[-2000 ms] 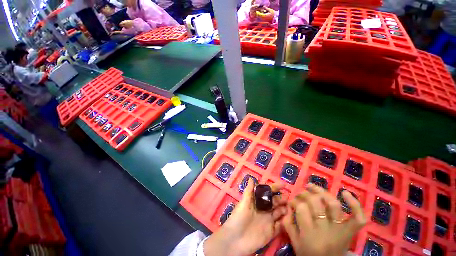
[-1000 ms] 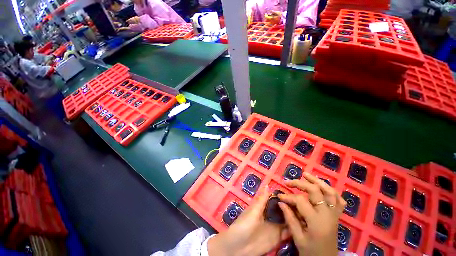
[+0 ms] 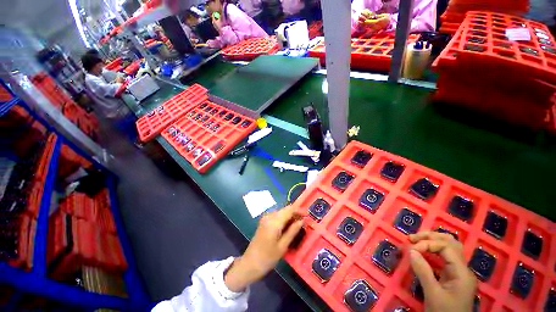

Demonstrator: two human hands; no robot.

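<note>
A red-orange tray (image 3: 341, 248) with square pockets lies in front of me, most pockets in view holding dark watch cases, several with a ring on the upper face. My left hand (image 3: 268, 244) is at the tray's left edge, its fingertips on a dark watch case (image 3: 297, 236) at the left edge pocket, partly hidden by the fingers. My right hand (image 3: 446, 268) is over the middle of the tray, thumb and fingers curled close together. Whether it holds anything small or clear cannot be seen.
A grey post (image 3: 336, 73) stands behind the tray. White strips (image 3: 291, 166), a black holder (image 3: 313, 125) and a white paper slip (image 3: 260, 202) lie or stand nearby. Two trays (image 3: 213, 131) are at left, stacked trays (image 3: 488, 91) at back right. People in pink sit across.
My hands have moved apart. The left has carried the watch case from between them to the tray's left edge; the right has moved right. The view has swung left.
</note>
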